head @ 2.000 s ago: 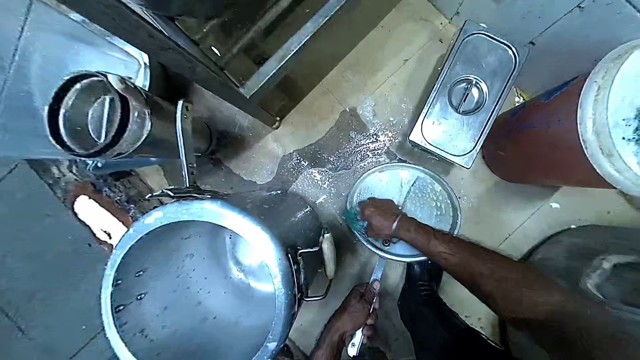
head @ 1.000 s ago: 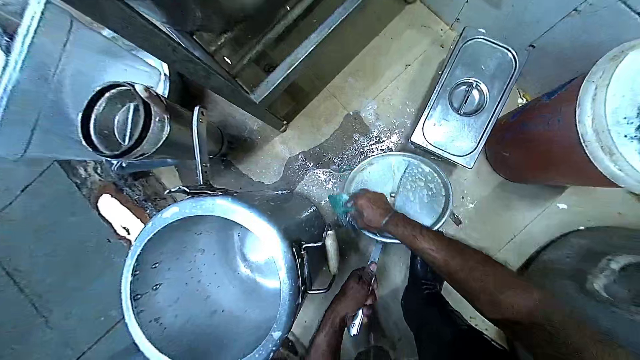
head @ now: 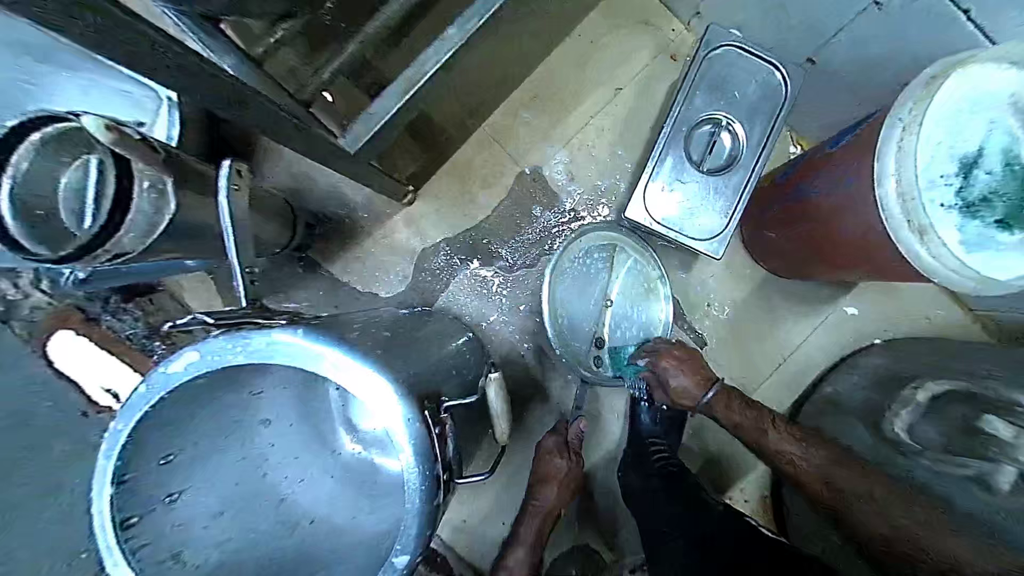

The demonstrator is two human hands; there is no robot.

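Observation:
A round metal disc with a long flat handle (head: 580, 276), wet with suds, is held low over the tiled floor. My left hand (head: 558, 464) grips its handle just below the rim. My right hand (head: 678, 374) holds a green scouring pad (head: 626, 362) against the disc's lower right edge. Rivets show along a strip on the disc's face. To the left stands a large metal pot (head: 272, 480) with a side handle, holding greyish liquid or showing a dull inner surface; I cannot tell which. A black shoe (head: 656, 436) is close below my right hand.
A lidded steel food pan (head: 704, 144) lies behind the disc, near a reddish-brown drum (head: 832, 208) with a whitish top. A dark round lid (head: 856, 400) is at right. Metal cylindrical vessels (head: 144, 192) stand at left, beside a metal frame (head: 424, 76). Sudsy water (head: 512, 240) wets the floor.
My right hand and the green pad have moved from the disc's left side to its lower right edge. The disc has turned, and rivets now show on it. My left hand stays on the handle.

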